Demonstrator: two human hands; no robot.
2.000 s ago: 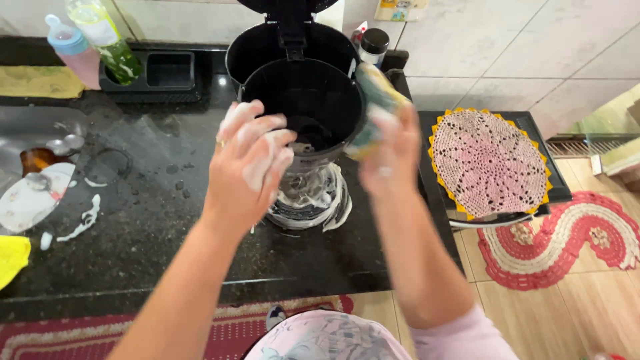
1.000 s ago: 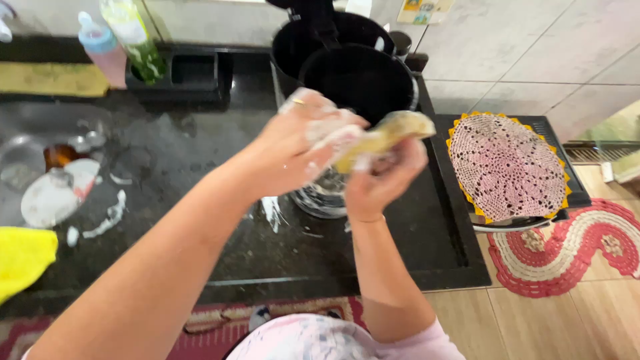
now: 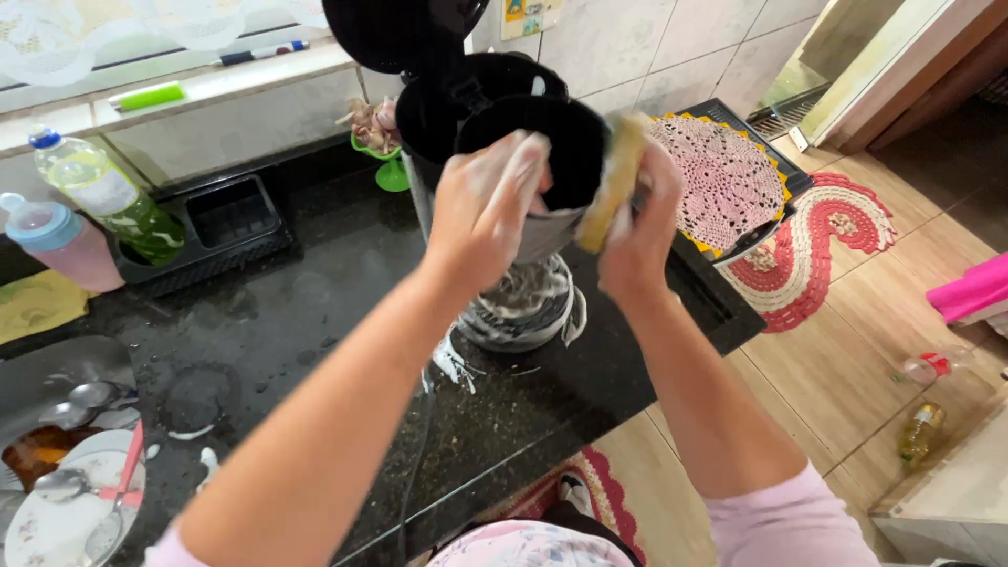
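A black coffee maker [image 3: 417,177] with its lid raised stands on the dark stone counter, its base [image 3: 516,311] covered in suds. Its round filter basket [image 3: 579,142] is swung out towards me. My left hand [image 3: 492,205], soapy, is at the near left rim of the basket, its thumb side towards the opening; the far fingertips are blurred. In my right hand [image 3: 650,213] is a yellow sponge [image 3: 614,185], against or close beside the basket's right outer side. Motion blur hides whether it touches.
At the left, a sink [image 3: 94,350] holds a plate, spoons and other dishes. Behind it stand a baby bottle [image 3: 63,244], a detergent bottle [image 3: 114,197] and a black organizer [image 3: 236,220]. Garlic sits in a green holder [image 3: 391,169]. A power cord [image 3: 413,472] crosses the counter's front. Right is a doily-covered surface [image 3: 717,177].
My right hand has moved with the sponge from near my left fingers to the basket's right side. The hands are now farther apart. The view has shifted, showing more windowsill and floor.
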